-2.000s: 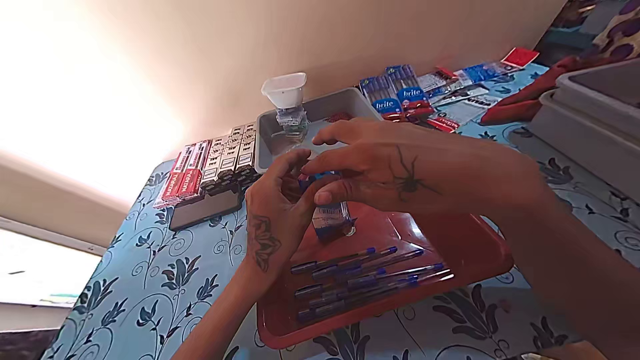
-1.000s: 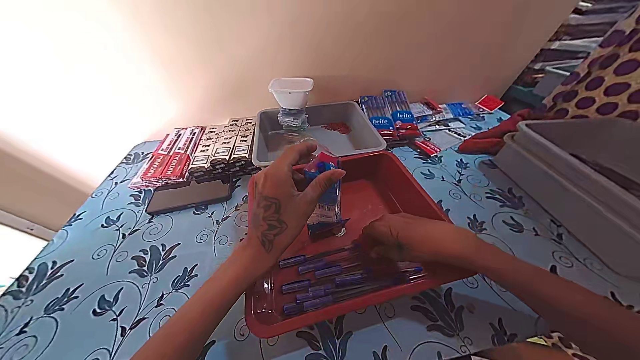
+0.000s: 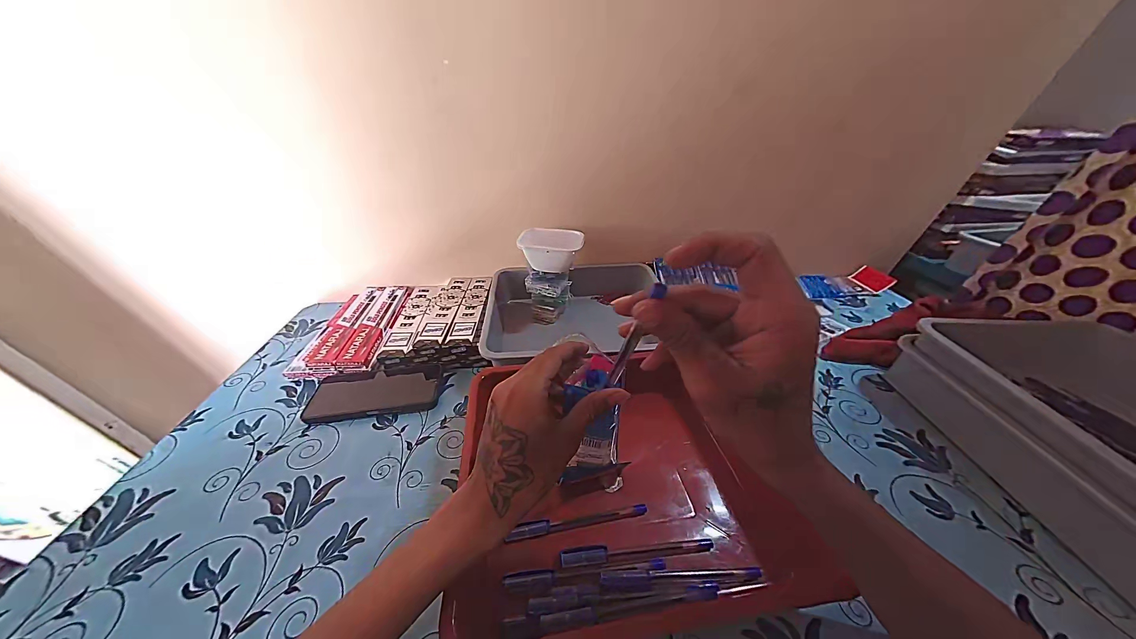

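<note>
My left hand (image 3: pixel 541 417) grips a clear plastic pen packet (image 3: pixel 593 444) with a blue and pink top, upright above the red tray (image 3: pixel 781 541). Between the thumb and fingers of my right hand (image 3: pixel 737 355) is a ballpoint pen (image 3: pixel 632 342) with a blue end, tilted, its lower end at the mouth of the packet. How far it is inside cannot be told. Several blue-capped pens (image 3: pixel 635 577) lie loose in the near part of the red tray, below both hands.
A grey tray (image 3: pixel 506 342) with stacked small items and a white tub (image 3: pixel 550 248) stands behind. Pencil boxes (image 3: pixel 351 333), black-and-white boxes (image 3: pixel 439 319) and a dark phone-like slab (image 3: pixel 373 397) are left. Pen packs (image 3: pixel 701 273) lie behind my right hand; grey bins (image 3: pixel 985 417) and a person's dotted clothing (image 3: pixel 1065 240) are right.
My right hand has risen from the loose pens in the red tray to the packet's top, now with a pen in its fingers. My left hand still holds the packet.
</note>
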